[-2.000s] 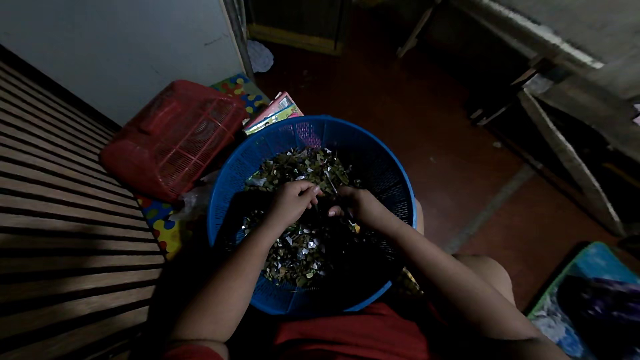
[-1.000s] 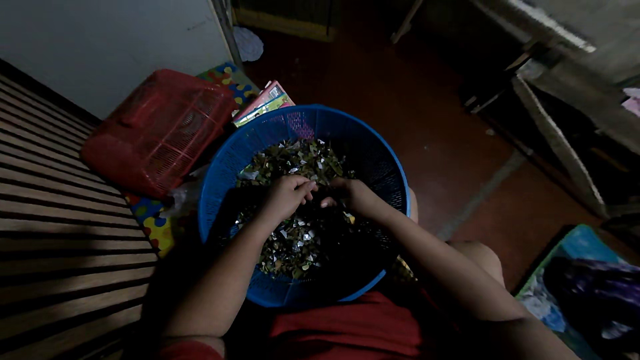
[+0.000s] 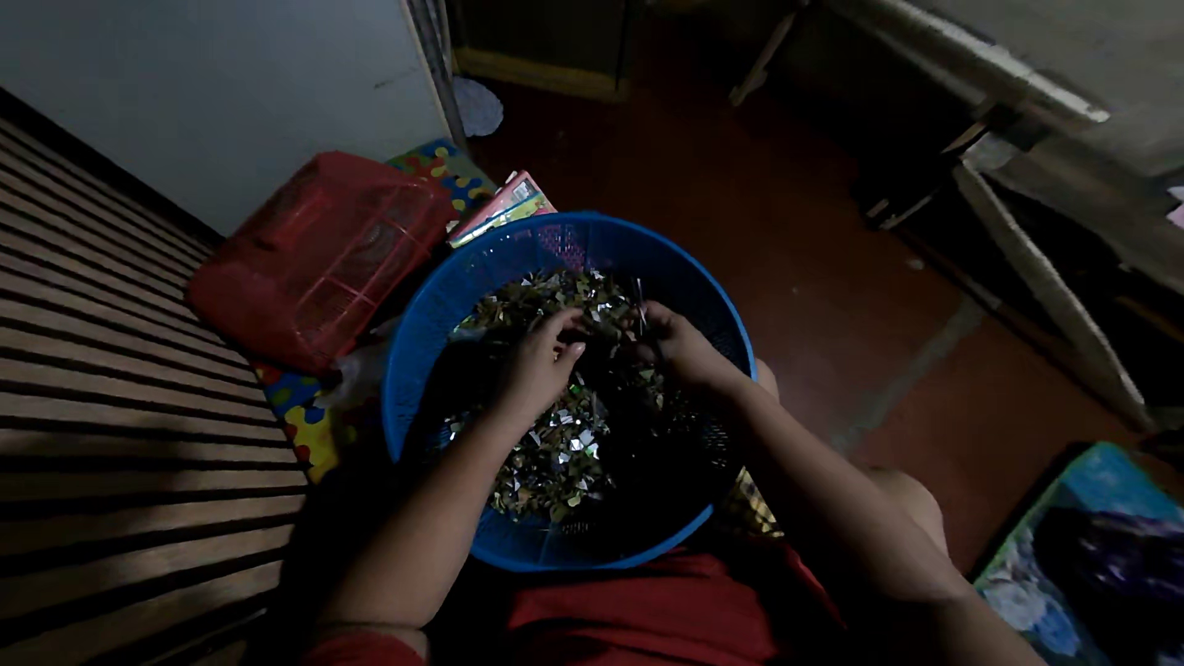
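A round blue plastic basket point(image 3: 405, 338) sits in front of my body, partly filled with small cut scraps point(image 3: 560, 453), some shiny, some dull green or brown. Over the scraps, my left hand point(image 3: 548, 361) has its thumb and fingers slightly apart; whether a small piece lies between them is too dark to tell. Close by on the right, my right hand point(image 3: 677, 342) is curled around what looks like a pair of scissors point(image 3: 639, 294), with a thin metal part pointing up past the fingers. The rest of that tool is hidden by the hand and shadow.
A red plastic basket point(image 3: 319, 250) lies on a colourful mat point(image 3: 310, 435) to the left, beside a slatted wooden panel point(image 3: 139, 444). Booklets point(image 3: 504, 208) touch the blue basket's far side. Wooden supports point(image 3: 1045, 277) stand at right, near a blue patterned cloth item point(image 3: 1027, 592).
My hands were close together over the scraps in the earlier frames; now they are farther apart, and the thin metal part shows above my right hand.
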